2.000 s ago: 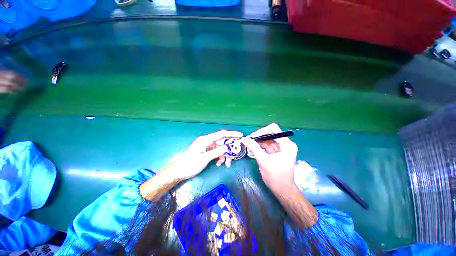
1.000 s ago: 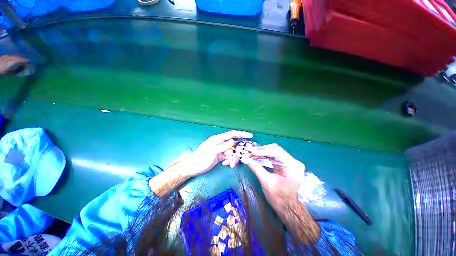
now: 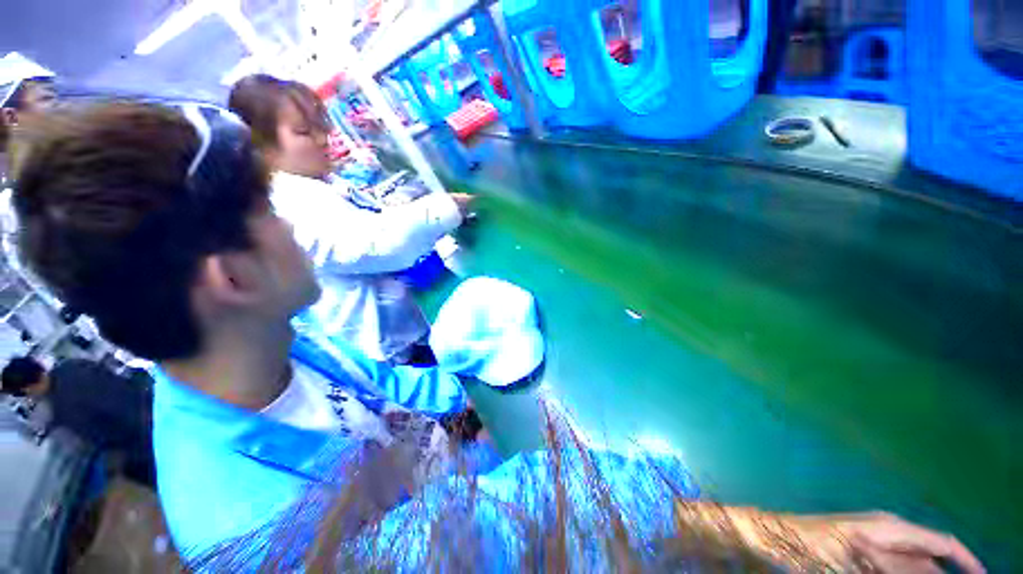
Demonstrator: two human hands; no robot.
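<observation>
My left hand is at the bottom right, partly cut off by the lower edge, with a finger stretched to the right. Whether it holds anything cannot be told. My right hand is out of the picture. The round unit and the blue bin of pads do not show. The glossy green bench lies beyond my left sleeve.
A person in a blue smock is close on the left, with a person in white beyond. A pale blue cap is at the bench edge. The green belt runs diagonally, with a tape roll and blue chairs beyond.
The view has swung up and to the left. My right hand, the round unit, the blue bin and the red crate have left the picture. My left hand now shows at the bottom right.
</observation>
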